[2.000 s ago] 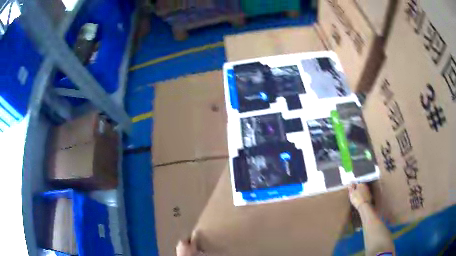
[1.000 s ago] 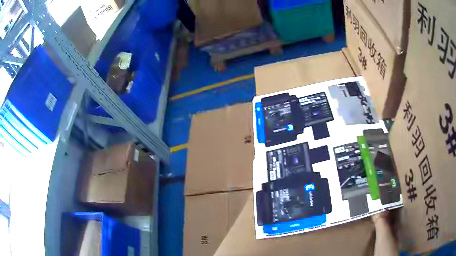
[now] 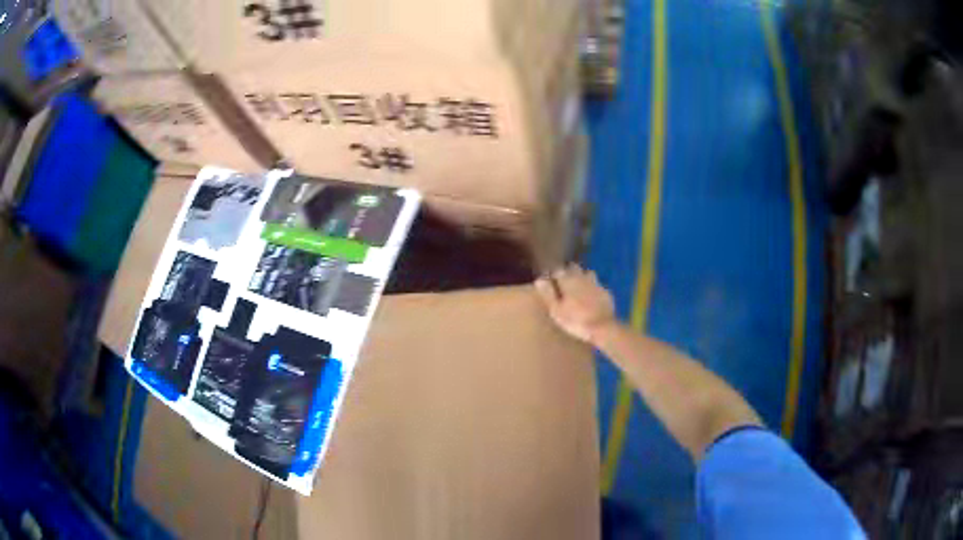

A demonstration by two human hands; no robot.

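Observation:
A big brown carton (image 3: 454,411) lies in front of me, with a dark gap along its far edge. A white printed sheet (image 3: 238,306) with black, blue and green panels lies tilted over the carton's left part. My right hand (image 3: 576,303) is at the carton's far right corner, fingers on its edge; the forearm comes in from the lower right in a blue sleeve. My left hand is not in view.
Stacked cartons (image 3: 370,116) with black Chinese printing and "3#" stand just beyond. A blue and green box (image 3: 85,185) is at the far left. A blue floor (image 3: 707,211) with yellow lines runs along the right, beside blurred dark shelving (image 3: 898,316).
The view has swung to the right, so the sheet now shows at the left, turned. My right hand has gone from the sheet's edge to the carton's corner.

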